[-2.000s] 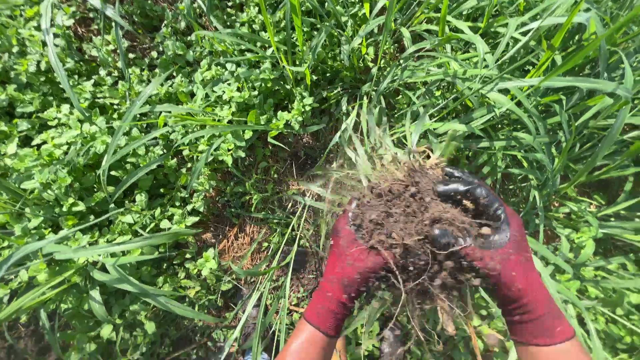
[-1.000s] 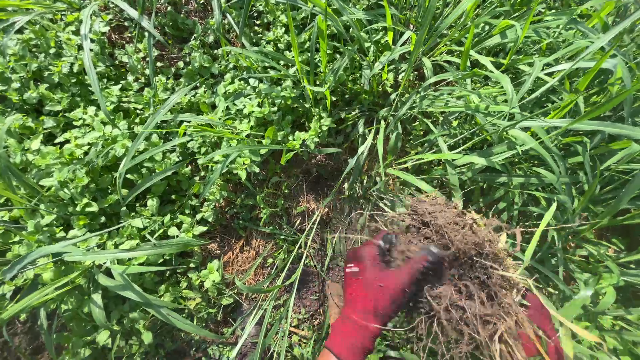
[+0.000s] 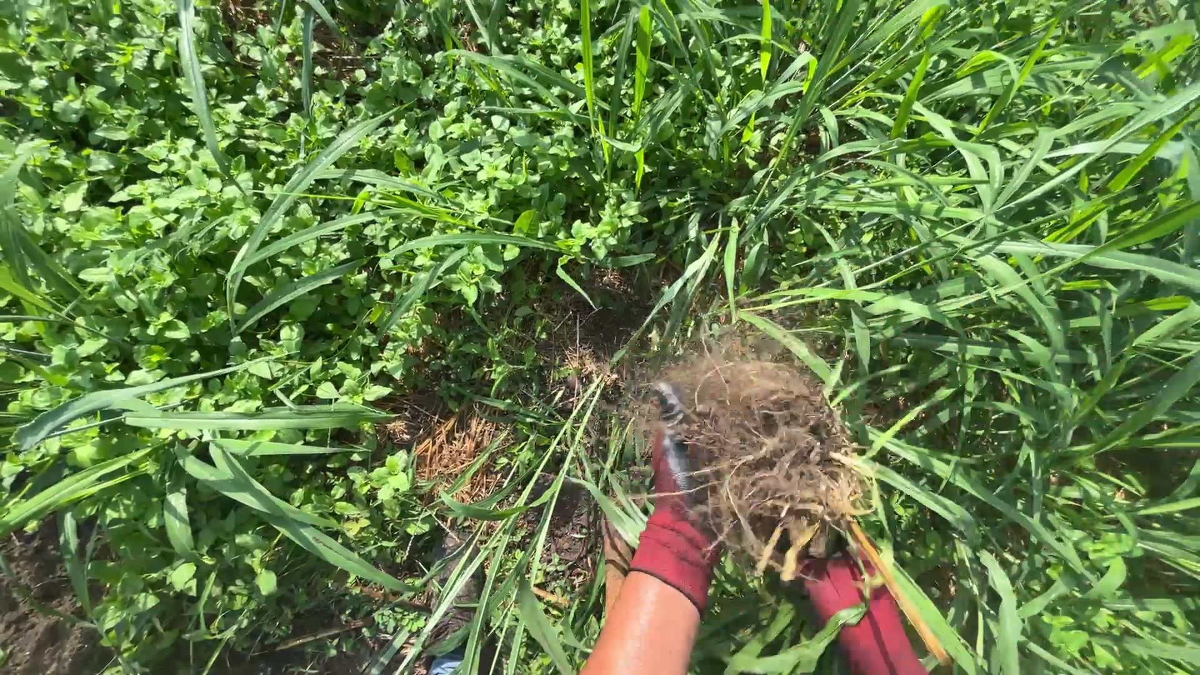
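Observation:
A clump of matted roots and soil (image 3: 769, 450), blurred at its upper edge, is in front of me, right of centre. My left hand (image 3: 675, 497), in a red glove with dark fingertips, lies along the clump's left side, its thumb or finger up against the roots; the other fingers are hidden. My right hand (image 3: 848, 586), in a matching red glove, is below the clump at its lower right, where pale stalks stick out. Its fingers are hidden behind the clump and leaves.
Low broad-leaved weeds (image 3: 375, 169) cover the left, and long grass blades (image 3: 1012, 281) fill the right. Dry straw (image 3: 459, 450) and dark soil show near the centre. More bare soil (image 3: 47, 609) lies at the lower left.
Two seconds ago both gloved hands were cupped around a darker, soil-covered clump. The clump now shows more bare, pale root, and the right hand has moved down beneath it.

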